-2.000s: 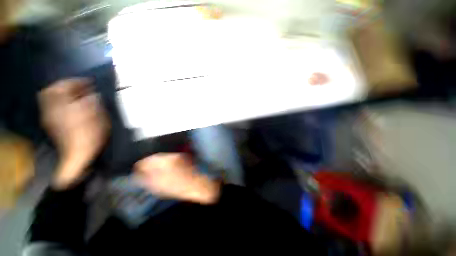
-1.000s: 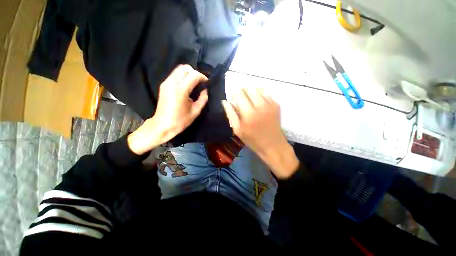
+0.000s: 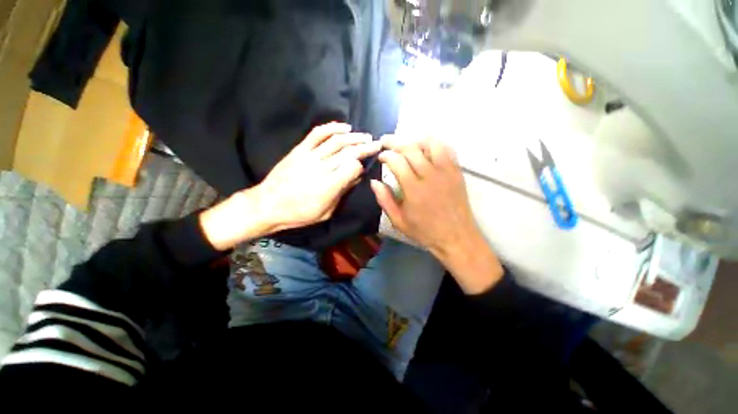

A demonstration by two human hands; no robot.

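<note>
A black garment (image 3: 243,81) lies over the left part of the machine table and hangs down at its front edge. My left hand (image 3: 311,178) lies on the garment, its fingertips on the fabric edge. My right hand (image 3: 429,190) is beside it, its fingertips at the same edge, nearly touching my left fingers. The fingers hide the pinched part of the edge. The needle area (image 3: 433,57) is just above my hands, under white lamp glare, and its small parts are unclear.
Blue thread snips (image 3: 556,190) lie on the white table (image 3: 518,259), right of my right hand. A yellow-orange ring (image 3: 574,81) is behind them. The off-white machine arm (image 3: 647,73) fills the upper right. Cardboard (image 3: 61,149) and a grey quilted cover (image 3: 105,230) are at left.
My hands have come together at the fabric edge. The view has shifted: the machine arm now covers more of the upper right, and the snips appear lower.
</note>
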